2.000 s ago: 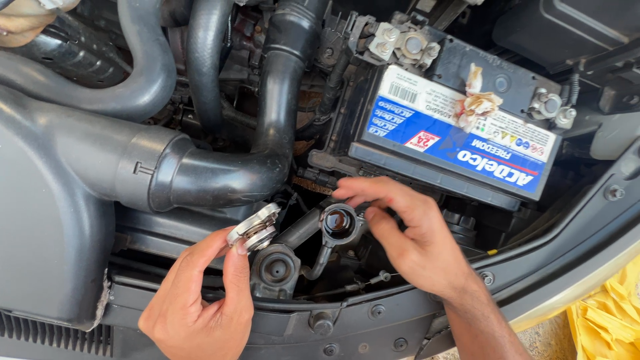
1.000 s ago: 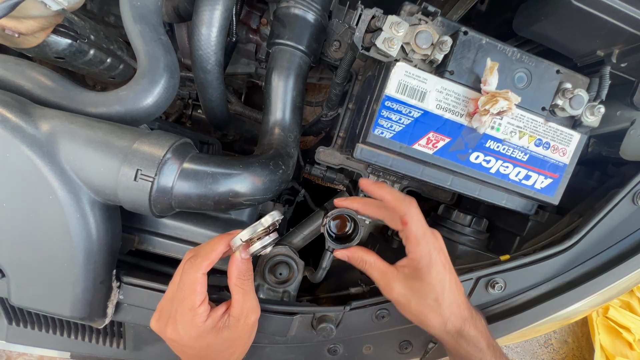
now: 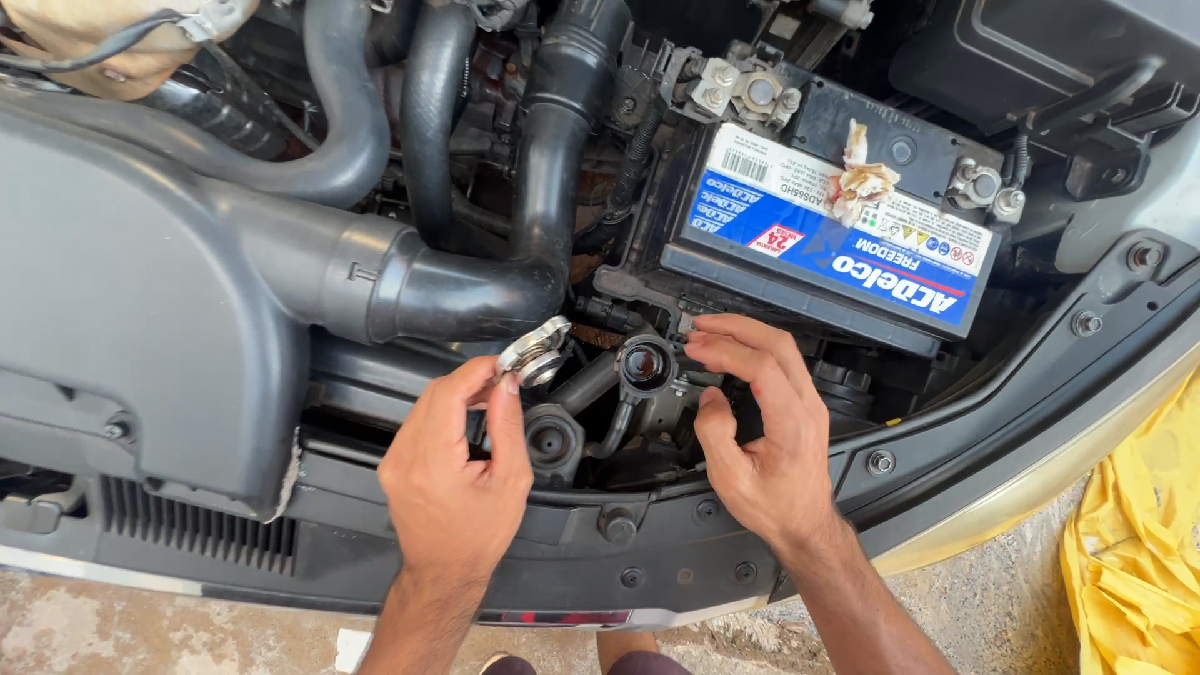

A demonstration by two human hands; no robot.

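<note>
Between the thumb and fingers of my left hand [image 3: 464, 459] is a metal radiator cap [image 3: 534, 353], tilted so that its underside and spring seat show. Just to its right is the uncapped radiator filler neck [image 3: 647, 366], with dark reddish-brown liquid or residue inside. My right hand [image 3: 764, 422] is beside the neck's right edge, thumb and fingers apart, holding nothing. Below the cap sits a round fitting [image 3: 551, 442] with a hexagonal rim. A thin curved hose [image 3: 616, 429] runs down from the neck.
An ACDelco car battery [image 3: 825, 244] with a crumpled, stained tissue [image 3: 861, 178] on top stands at the upper right. A thick black intake pipe [image 3: 469, 292] and a large plastic housing [image 3: 141, 300] fill the left. Yellow cloth [image 3: 1139, 534] lies at the lower right.
My right hand has drawn back from the filler neck; its fingers reached over the rim two seconds ago. The left hand keeps hold of the radiator cap, which is now tilted more.
</note>
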